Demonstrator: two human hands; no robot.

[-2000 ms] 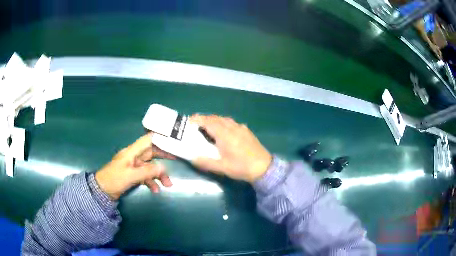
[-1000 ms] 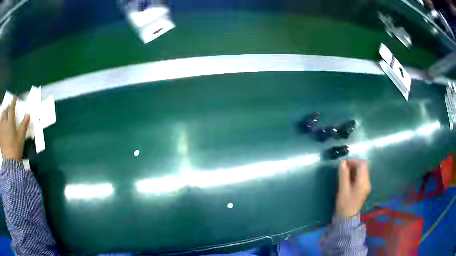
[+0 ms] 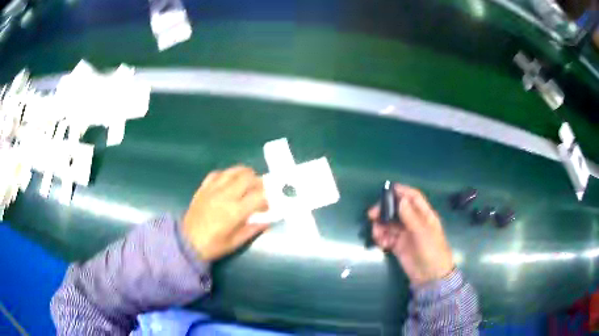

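A flat white cross-shaped insert card (image 3: 314, 186) with a central hole lies at the middle of the green surface. My left hand (image 3: 226, 211) holds its left arm between thumb and fingers. My right hand (image 3: 414, 230) is to the right of the card and grips a glossy black car charger (image 3: 389, 202), upright between thumb and fingers, apart from the card. Several black chargers (image 3: 484, 213) lie loose to the right of my right hand.
A heap of flat white inserts (image 3: 72, 125) spreads at the left. A pale metal rail (image 3: 328, 94) crosses behind the card. Beyond it lie a white box (image 3: 169, 26) at the upper left and a white insert (image 3: 540, 82) at right. A printed box (image 3: 573, 161) rests by the rail.
My left hand has come from the heap to the middle with an insert card. My right hand has moved left from the loose chargers with one charger in its fingers.
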